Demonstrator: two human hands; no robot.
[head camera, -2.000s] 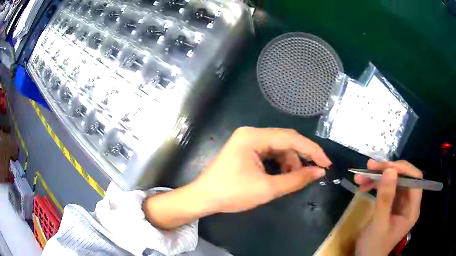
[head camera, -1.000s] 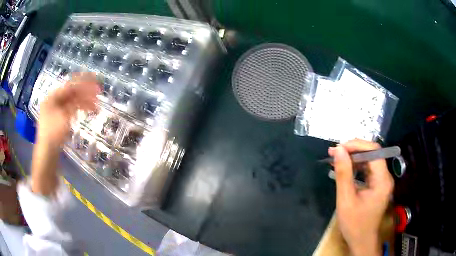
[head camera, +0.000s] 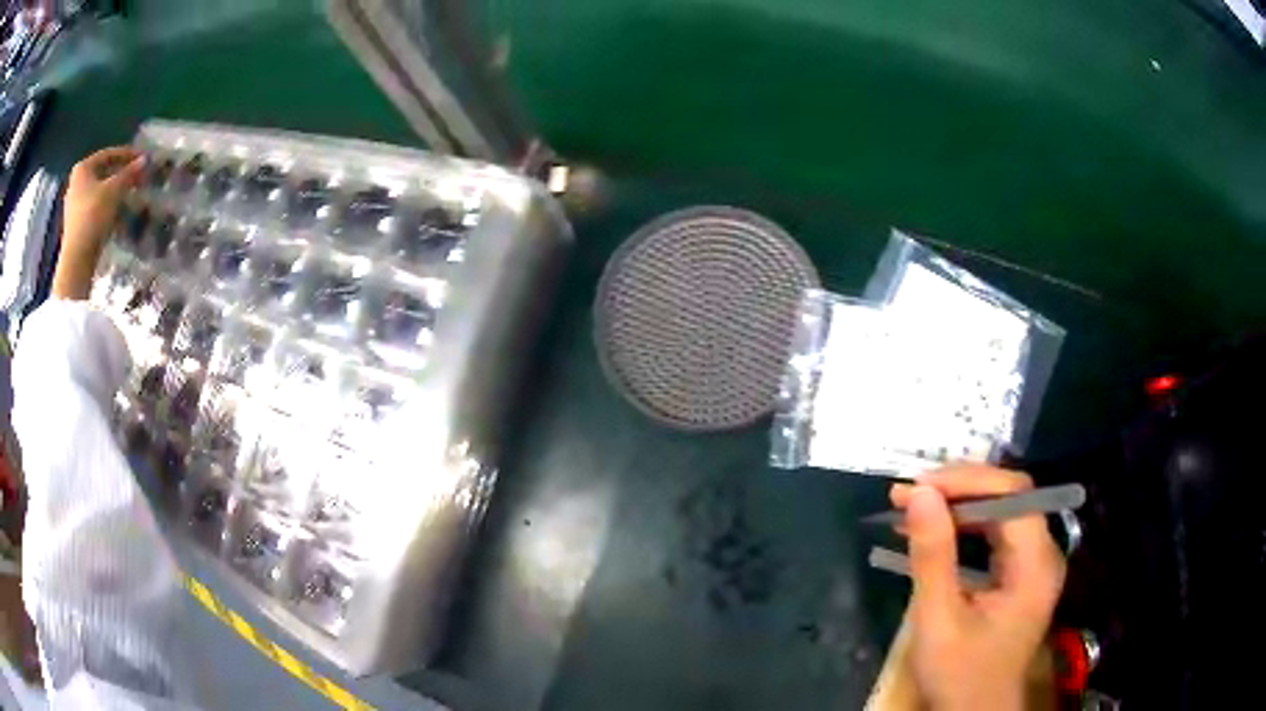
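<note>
The clear shiny blister tray (head camera: 458, 403) fills the left side, with rows of pockets that hold dark modules. My left hand (head camera: 104, 202) is at the tray's far left corner, fingertips at a pocket there; whether it holds anything cannot be made out. My right hand (head camera: 979, 570) is at the lower right, closed around slim grey metal tweezers (head camera: 1007, 506) whose point faces left over the mat. Small black bits (head camera: 729, 549) lie scattered on the dark green mat left of the tweezers.
A round grey perforated disc (head camera: 708, 320) lies mid-mat. Beside it is a clear bag with a dotted white sheet (head camera: 909, 382). A black control box (head camera: 1194, 528) stands at right. A metal bar (head camera: 424, 70) lies beyond the tray. Grey floor with a yellow line (head camera: 264, 642) shows below.
My left hand has left the spot near the tweezers, crossed the tray and now is at its far left corner. The module it held is no longer visible. My right hand still holds the tweezers.
</note>
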